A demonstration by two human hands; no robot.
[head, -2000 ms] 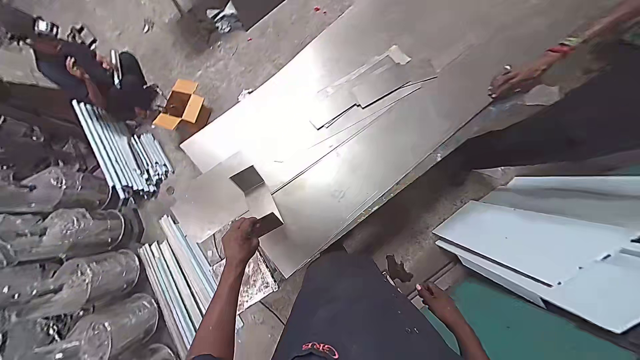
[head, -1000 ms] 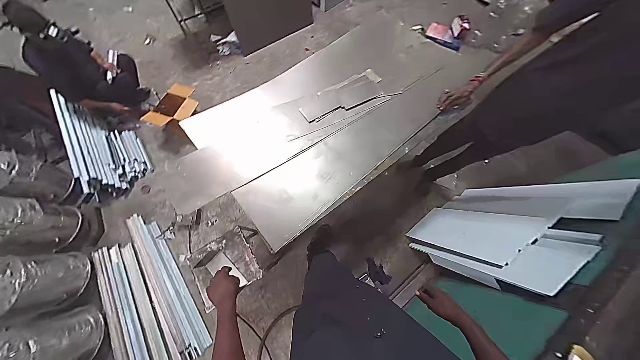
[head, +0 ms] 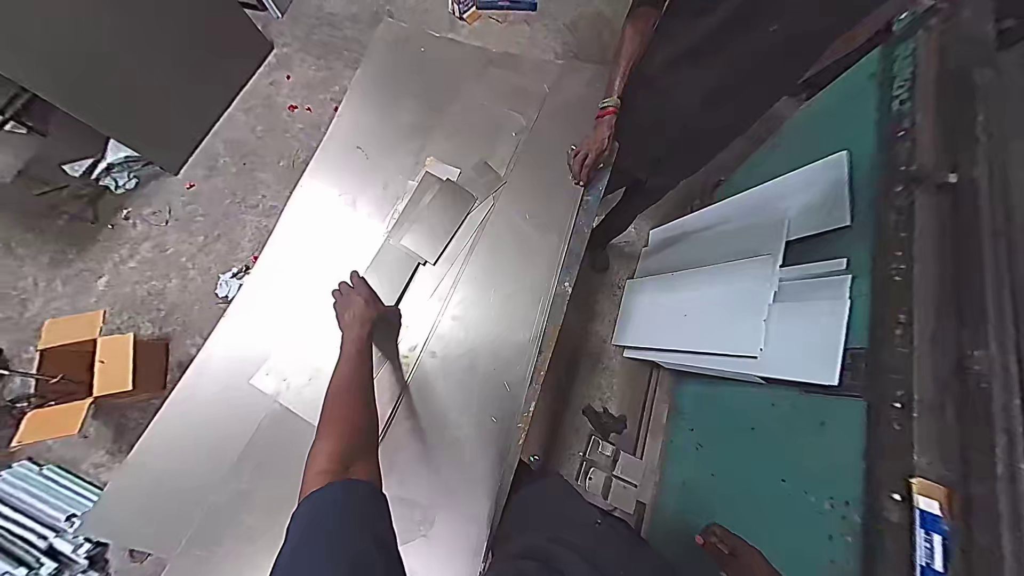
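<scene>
My left hand [head: 364,308] is stretched over the large metal sheets [head: 496,320], its fingers on the end of a small rectangular metal piece [head: 392,270]. Whether the fingers pinch that piece is unclear. Beyond it, overlapping small metal pieces [head: 436,216] lie on the sheets. Low at the right, my right hand [head: 728,548] is over the green surface [head: 760,472], partly cut off by the frame edge, with no held object visible. Several white panels [head: 696,308] lie stacked on that green surface.
Another person's hand [head: 592,156] rests at the sheets' right edge. An open cardboard box [head: 114,364] and a bundle of metal lengths [head: 40,512] stand at the left. A dark machine beam [head: 900,320] borders the green surface. Metal blocks [head: 612,472] lie between the two work surfaces.
My left hand, earlier at the near corner of the sheets and then over a tray beside them, is now over the small metal pieces. The view has shifted strongly.
</scene>
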